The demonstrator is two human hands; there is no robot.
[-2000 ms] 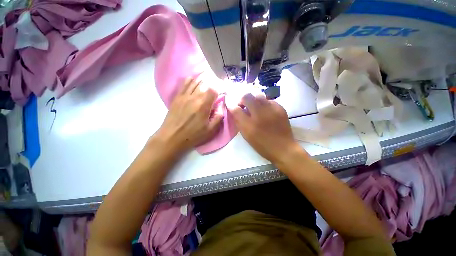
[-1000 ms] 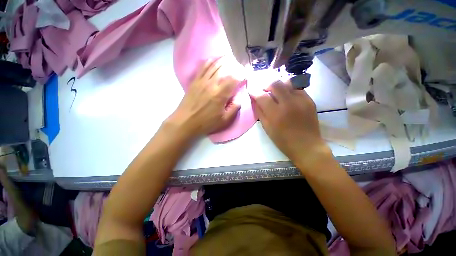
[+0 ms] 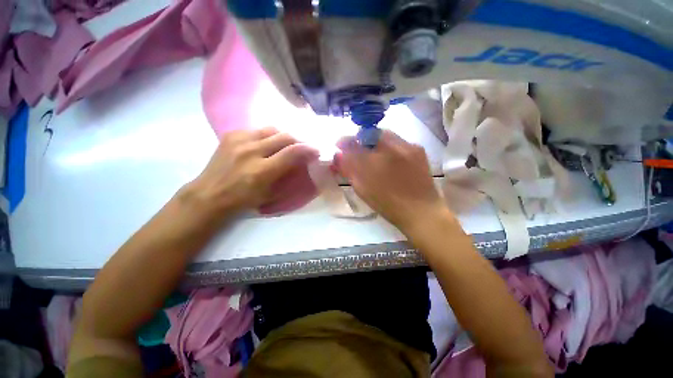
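Note:
A pink garment piece (image 3: 230, 96) lies left of the needle area, its rounded end under my left hand (image 3: 258, 168). My left hand grips the pink piece close to the brightly lit needle area. My right hand (image 3: 387, 177) is just right of it, fingertips pinched near the presser foot, at a cream strip (image 3: 339, 196) that hangs between the two hands. Glare and my fingers hide the needle and the exact contact. The white sewing machine (image 3: 502, 44) with JACK lettering stands over the hands.
A loose pile of cream strips (image 3: 509, 144) lies right of my right hand. Green-yellow snips (image 3: 604, 184) and an orange tool (image 3: 658, 163) are farther right. More pink pieces (image 3: 33, 55) are heaped at the far left. Pink cloth (image 3: 210, 325) lies below the table edge (image 3: 310, 267).
A cream strip now shows between my hands. My left hand has shifted from flat on the pink piece to gripping near its edge. The camera view has moved.

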